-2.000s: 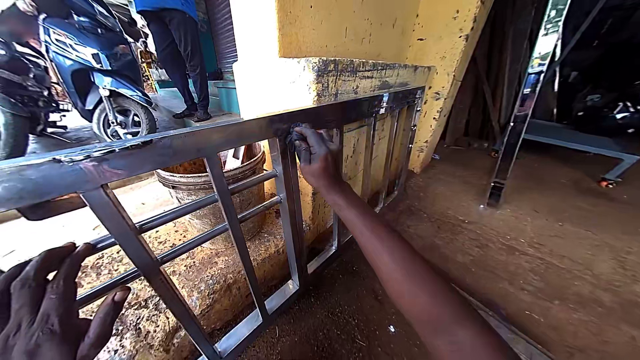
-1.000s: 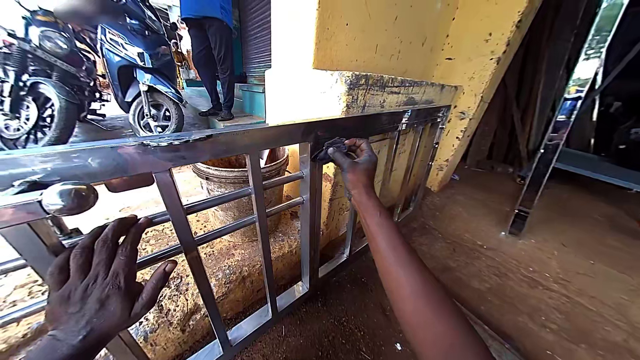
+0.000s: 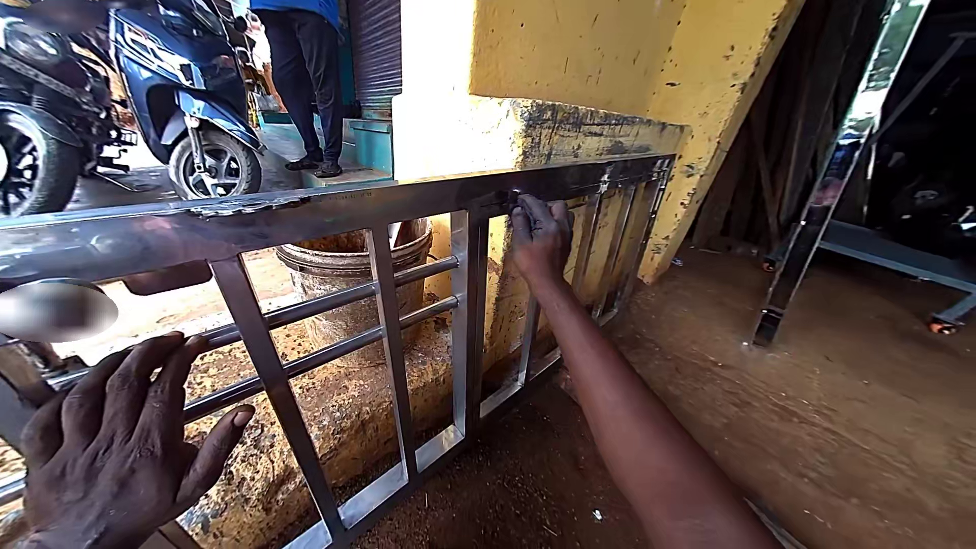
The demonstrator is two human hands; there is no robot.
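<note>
A metal gate frame (image 3: 412,200) of square tubes stands upright across the view, its top rail running from the left edge toward the yellow wall. My right hand (image 3: 543,229) presses on the face of the top rail, just right of a thick upright; its fingers are curled on a small dark pad or cloth (image 3: 515,200), mostly hidden. My left hand (image 3: 114,442) is spread at the lower left, fingertips at the upper round crossbar (image 3: 320,306), with nothing seen in its grasp.
Behind the frame, a dirty bucket (image 3: 343,267) stands by a rough ledge (image 3: 305,442). A blue scooter (image 3: 187,99), a motorcycle (image 3: 46,122) and a person (image 3: 305,76) are beyond. At right, a shiny metal post (image 3: 808,221) leans near a wheeled grey stand (image 3: 900,255).
My right hand stays at the top rail; the dark pad, plainer a second ago, is now mostly covered by the fingers. My left hand remains beside the crossbars.
</note>
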